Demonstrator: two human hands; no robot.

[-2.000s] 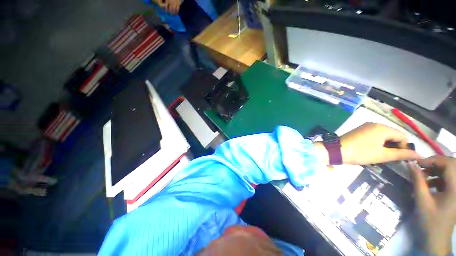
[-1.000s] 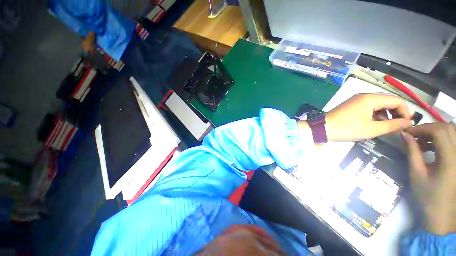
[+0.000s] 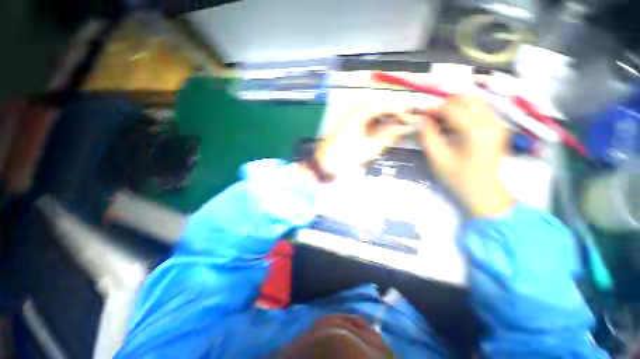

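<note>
The frame is blurred by motion. An opened tablet (image 3: 400, 226) lies on a white board (image 3: 441, 263) in front of me, with bright white and dark areas inside. My left hand (image 3: 356, 144), with a dark red band at the wrist, is over the tablet's far left part. My right hand (image 3: 464, 144) is over its far right part. The fingertips of both hands meet just beyond the tablet's far edge. Blur hides whether a small piece is between them.
A green mat (image 3: 231, 137) and clear parts case (image 3: 281, 83) are at the far left. A red pen (image 3: 410, 85) lies beyond my hands, another red stick (image 3: 551, 126) to the right. A tape roll (image 3: 495, 38) is at the back, a blue thing (image 3: 621, 133) at the right edge, trays (image 3: 126, 298) at lower left.
The view has swung right, so the bench and hands appear further left and both sleeves show. The hands stay together at the fingertips. The dark piece seen by my left fingertips is no longer clear.
</note>
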